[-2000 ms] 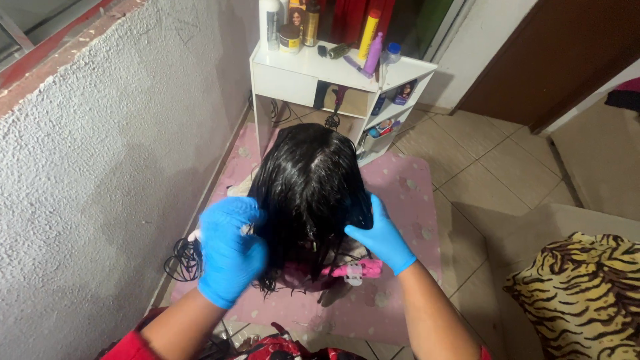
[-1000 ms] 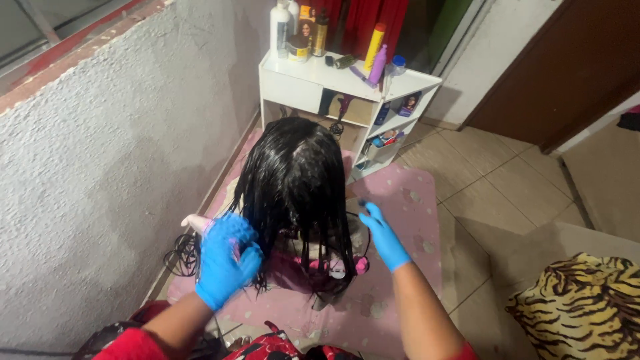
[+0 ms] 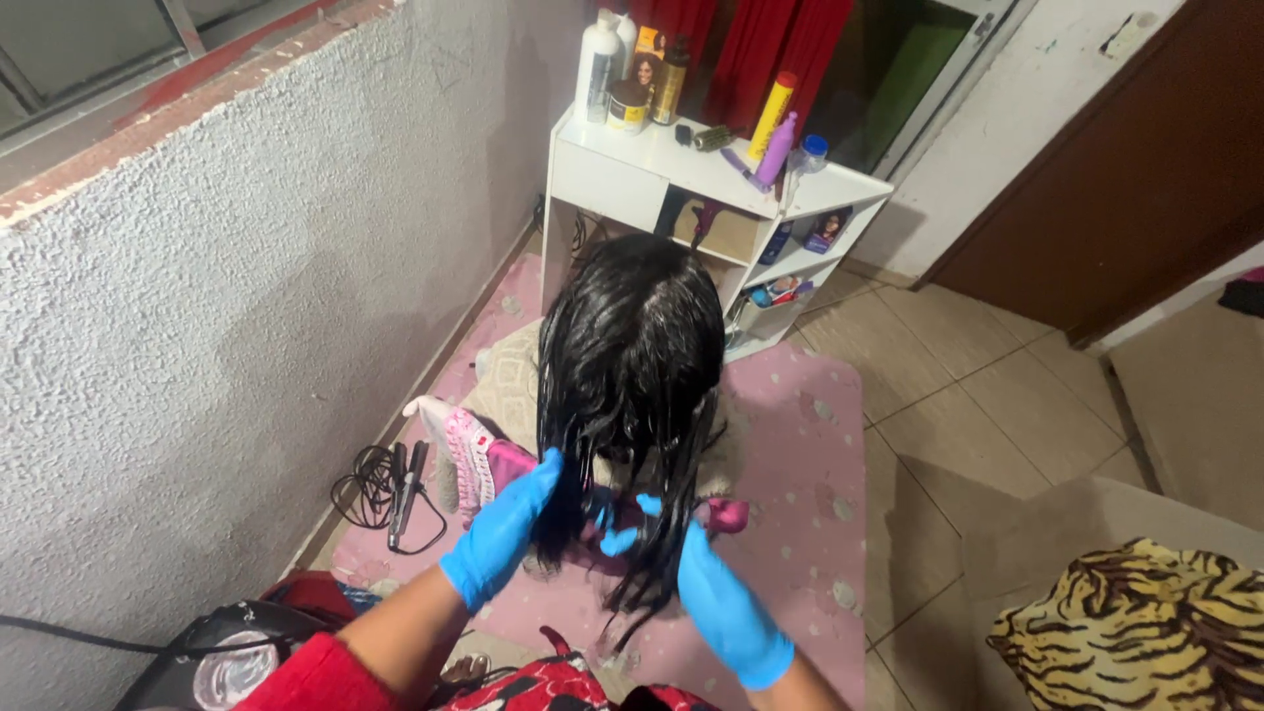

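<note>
Long, wet-looking black hair (image 3: 637,346) hangs from the head of a seated person in the middle of the head view. My left hand (image 3: 506,531), in a blue glove, holds the strands on the left side, its fingertips passing behind them. On the right, my right hand (image 3: 726,612), gloved too, is around the lower strands, and blue fingers show between the locks. A pink and white garment (image 3: 469,459) shows left of the hair. Something bright pink (image 3: 728,514) lies just above my right hand. The person's face is hidden.
A white shelf unit (image 3: 612,183) holds bottles, a jar and a round hairbrush (image 3: 712,138). A flat iron (image 3: 407,494) with its cord lies by the textured wall (image 3: 247,296). Tiger-striped fabric (image 3: 1136,632) is at lower right, a pink mat (image 3: 800,444) underneath.
Both hands have moved in to the lower hair; a second ago my right hand was apart from it, at its right. The hair now hangs in two main sections.
</note>
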